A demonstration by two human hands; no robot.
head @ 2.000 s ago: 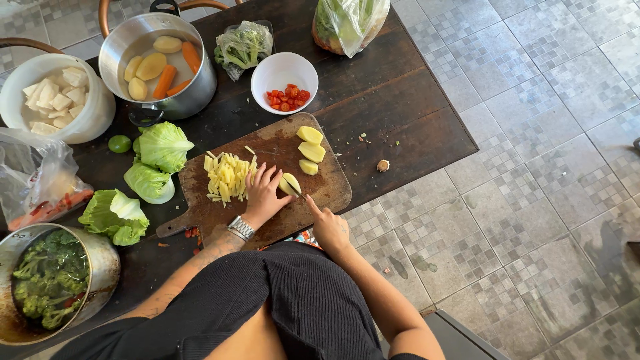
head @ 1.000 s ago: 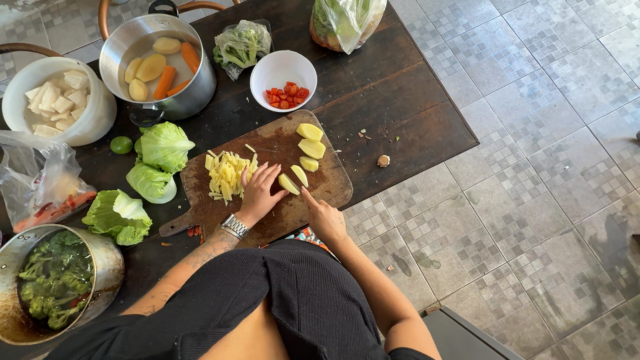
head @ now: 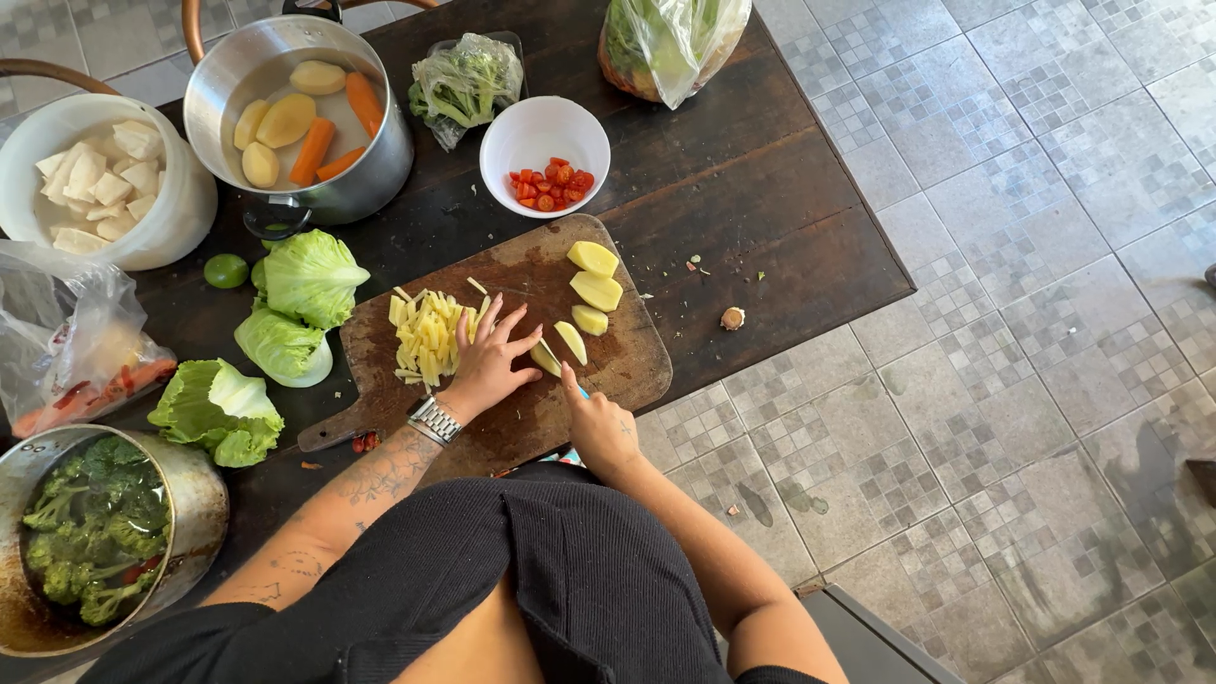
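A wooden cutting board (head: 513, 261) with a handle lies near the table's edge. My left hand (head: 489, 361) rests on it, fingers spread, fingertips at a potato piece (head: 545, 358). Against that hand's left side is a pile of potato sticks (head: 425, 337). My right hand (head: 600, 427) holds a knife, its index finger along the top; a bit of blue handle (head: 583, 392) shows, and the blade is mostly hidden. Just above the right hand lies a potato wedge (head: 571, 342). Larger potato pieces (head: 595, 290) stand in a column at the board's upper right.
Behind the board are a white bowl of cut tomatoes (head: 544, 123), wrapped broccoli (head: 467, 81) and a bagged vegetable (head: 670, 43). To the left stand a pot with potatoes and carrots (head: 394, 142), a tub of white chunks (head: 185, 214), lettuce (head: 309, 275) and a broccoli pot (head: 199, 503).
The potato piece under the hands two seconds ago now shows as two separate pieces, one lying apart on the right. My left hand's fingers have spread.
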